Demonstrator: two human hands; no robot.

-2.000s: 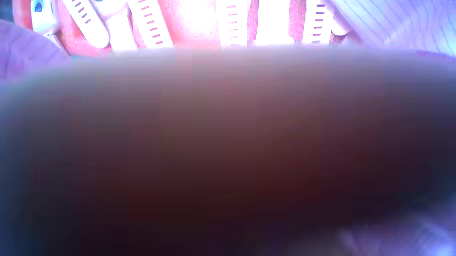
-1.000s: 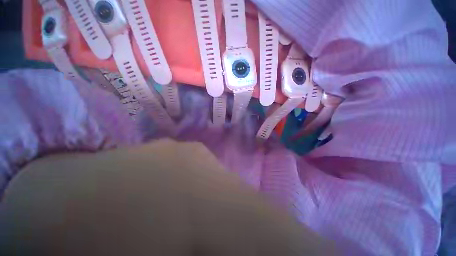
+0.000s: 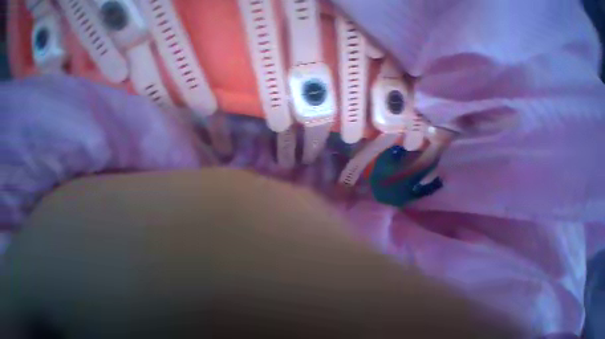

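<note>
Face-down smartwatches with pale pink straps lie on a red-orange tray [image 3: 212, 40]. One watch [image 3: 312, 93] is near the middle, one [image 3: 393, 101] right of it, and two more, including this one [image 3: 118, 14], are at the upper left. Some straps hang over the tray's near edge. A large, blurred tan shape very close to the camera fills the bottom. It borders the left sleeve and may be my left hand [image 3: 219, 258], but no fingers show. My right hand is not visible.
A pink striped sleeve [image 3: 86, 126] covers the left. Pink striped cloth [image 3: 504, 139] fills the right and overlaps the tray's right end. A dark green patch with small dark blue pieces [image 3: 398, 179] shows below the right watch.
Two seconds ago a dark blur hid most of the view. Since one second ago, the watches and tray have shifted slightly left, and the left sleeve covers more of the tray's near edge.
</note>
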